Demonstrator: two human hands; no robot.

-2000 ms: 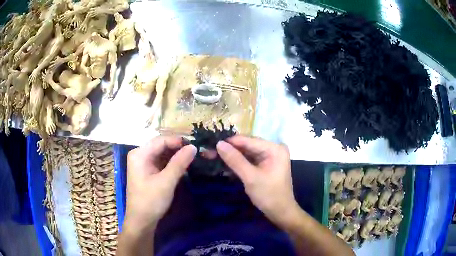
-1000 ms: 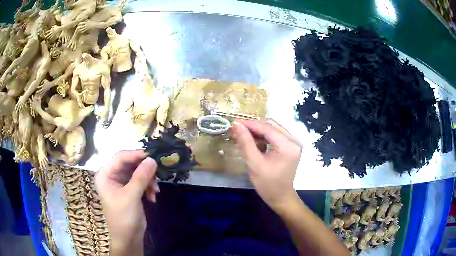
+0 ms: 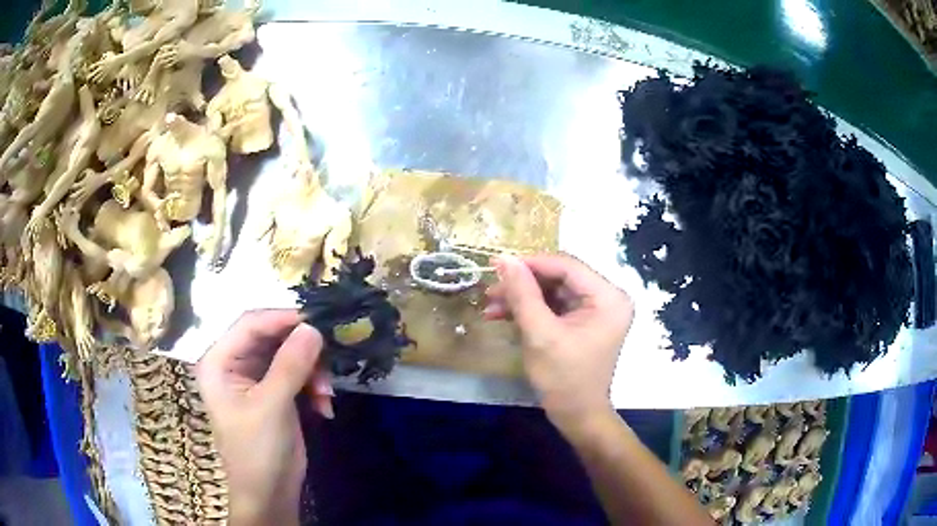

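Observation:
My left hand [image 3: 262, 375] holds a black ragged ring [image 3: 375, 344] by its left edge, over the table's near edge. The cardboard shows through the ring's hole. My right hand [image 3: 565, 329] pinches a thin pale applicator stick [image 3: 481, 270] in its fingertips. The stick's tip is inside the small whitish glue dish [image 3: 414, 269]. The dish sits on the stained cardboard pad [image 3: 411, 334]. Spare sticks [image 3: 483, 251] lie just behind the dish.
A heap of tan figure torsos [image 3: 185, 170] lies at left, with one torso [image 3: 300, 226] beside the pad. A large heap of black rings [image 3: 771, 216] lies at right. Below the near edge are rows of tan parts at left [image 3: 175, 442] and a green-edged tray [image 3: 676, 442] at right.
My hands have parted; the left keeps the ring and moved left. My right hand let go of the ring and now holds a stick in the dish.

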